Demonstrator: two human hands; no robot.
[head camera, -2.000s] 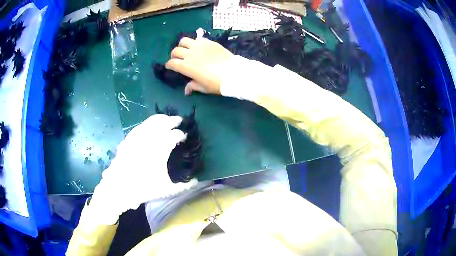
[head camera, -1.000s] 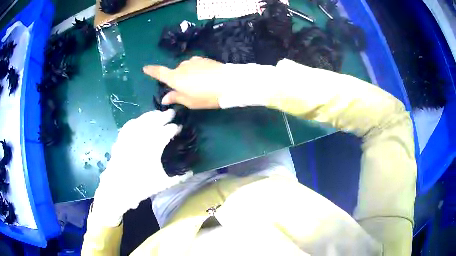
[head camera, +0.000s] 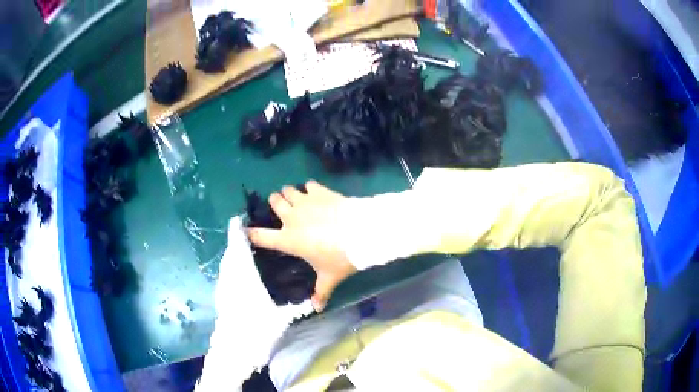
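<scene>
A black spiky hair part (head camera: 285, 277) is held near the bench's front edge between both hands. My left hand (head camera: 245, 295), in a white glove, holds it from the left; its fingers are mostly hidden behind the part. My right hand (head camera: 310, 233), with bare fingers and a white cuff, lies over the top and right of the part with its fingers spread and touching it. Whether a small piece is under the right fingers cannot be told. A heap of black spiky pieces (head camera: 368, 122) lies on the green bench top (head camera: 222, 153) beyond the hands.
Blue bins (head camera: 73, 230) with black pieces stand at left and right. More black pieces (head camera: 107, 184) line the bench's left side. Clear plastic strip (head camera: 176, 157) lies on the bench. Cardboard (head camera: 172, 46), a round black piece (head camera: 169, 83) and a dotted sheet (head camera: 322, 67) are at the far edge.
My right hand has come back from the heap, past the strip side, down onto the hair part in my left hand. The view has tilted up, showing more cardboard and far edge.
</scene>
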